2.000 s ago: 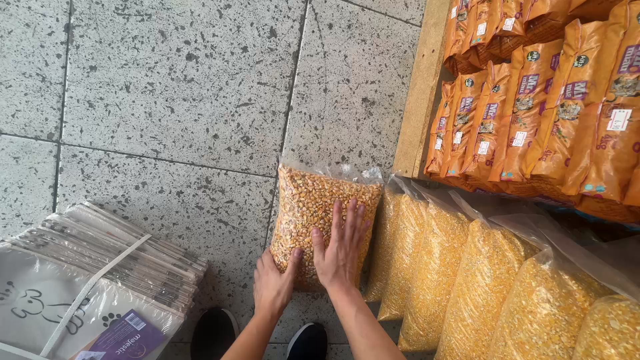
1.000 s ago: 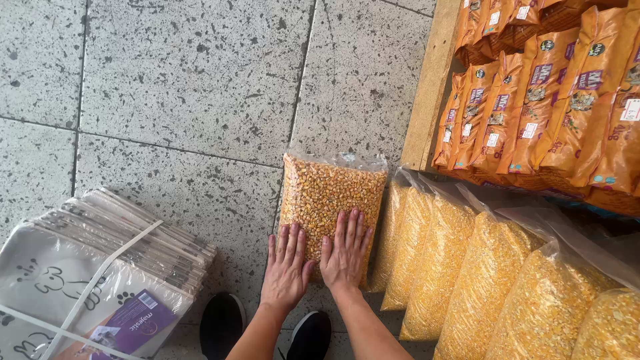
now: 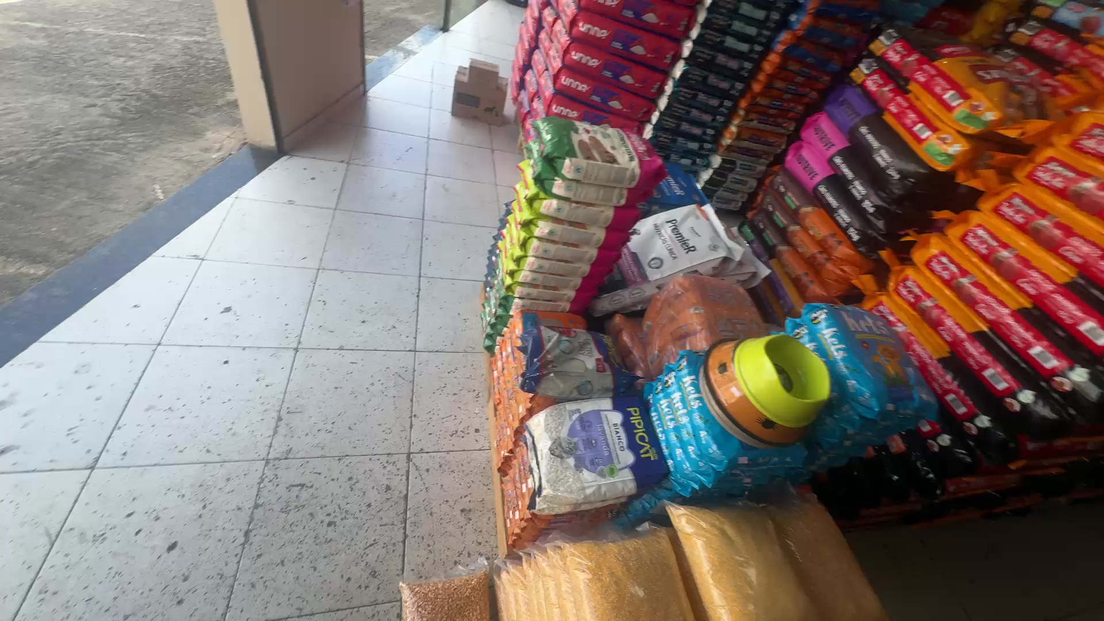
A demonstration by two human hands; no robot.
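Observation:
Neither my left hand nor my right hand shows in the head view now. A clear plastic bag of corn kernels [image 3: 446, 597] stands at the bottom edge, its lower part cut off by the frame. Directly to its right is a row of clear bags of yellow cracked grain [image 3: 595, 576]. Larger yellow bags [image 3: 742, 561] lean at the right end of that row. Whether a hand touches the kernel bag below the frame cannot be seen.
Behind the grain bags rise stacks of pet product bags, with a Pipicat bag [image 3: 595, 453], blue Kets bags [image 3: 690, 423] and a lime green bowl [image 3: 783, 378] on top. Speckled floor tiles [image 3: 345, 397] run along the left. A cardboard box [image 3: 479, 91] and a pillar [image 3: 297, 69] stand farther off.
The view has swung up and away from the floor. Both hands, earlier resting on the kernel bag, are out of view. The kernel bag remains beside the row of yellow bags.

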